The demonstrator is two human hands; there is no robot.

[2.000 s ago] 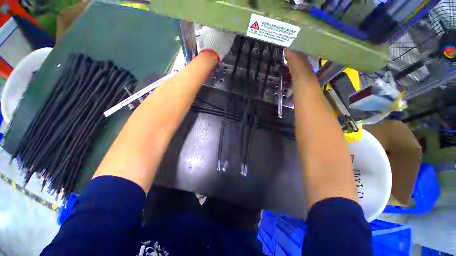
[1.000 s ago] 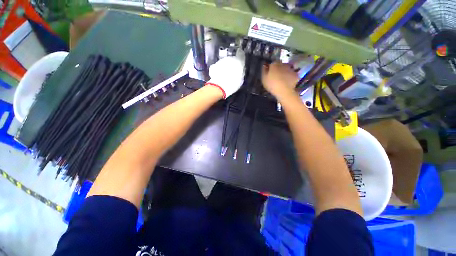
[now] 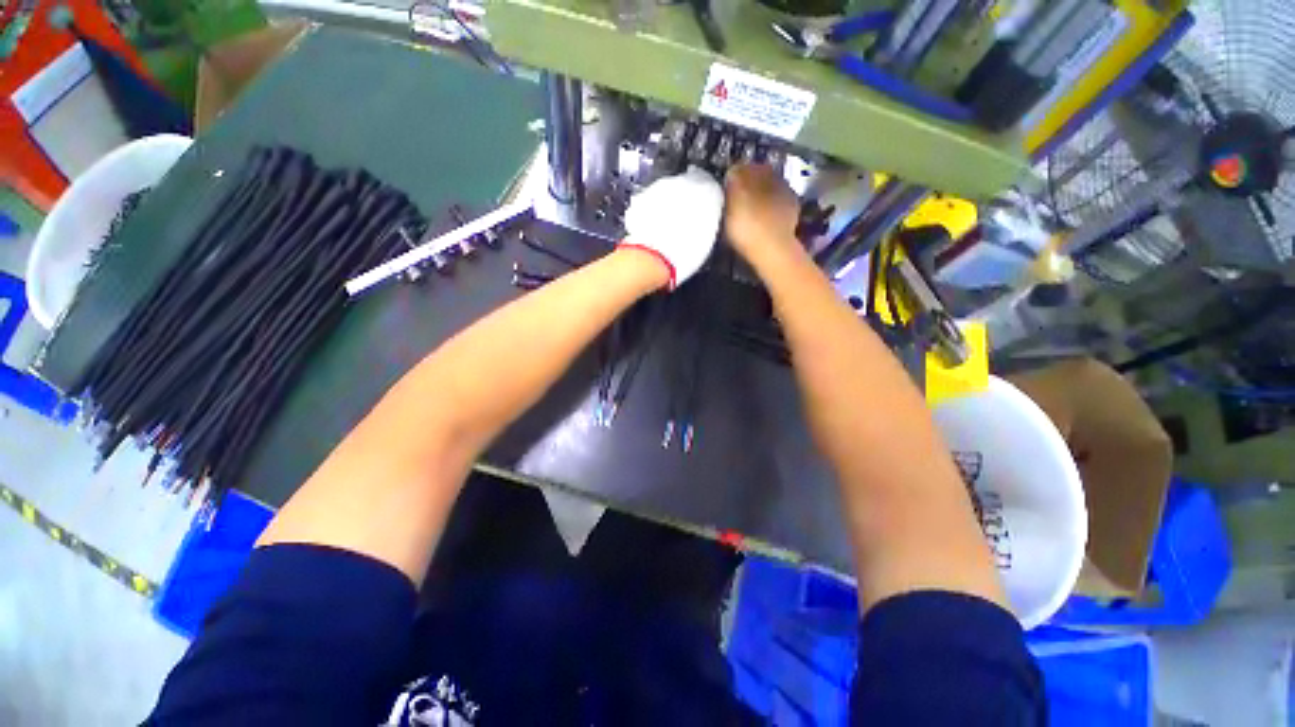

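My left hand [image 3: 675, 225], in a white knitted glove with a red cuff edge, is at the mould under the green press beam [image 3: 625, 57]. My bare right hand [image 3: 760, 208] is close beside it on the right. The fingers of both hands are hidden or blurred, so their grip cannot be told. Black cables [image 3: 682, 348] run from beneath the hands toward me over the dark plate, with stripped ends near its middle. Dark metal parts of the mould [image 3: 717, 142] show just beyond the hands. A silver loading bar [image 3: 440, 252] lies left of the press post.
A thick black cable heap [image 3: 235, 320] lies on the green mat [image 3: 405, 107]. A white bucket with black scrap [image 3: 1044, 490] stands at the right, another white bucket [image 3: 64, 234] at the far left. A steel post [image 3: 564, 142], yellow parts [image 3: 956, 362] and blue crates [image 3: 1115, 679] surround the work.
From deep under the beam, both hands have come back into view and moved closer together. The cables' stripped ends have shifted on the plate. The view has shifted slightly.
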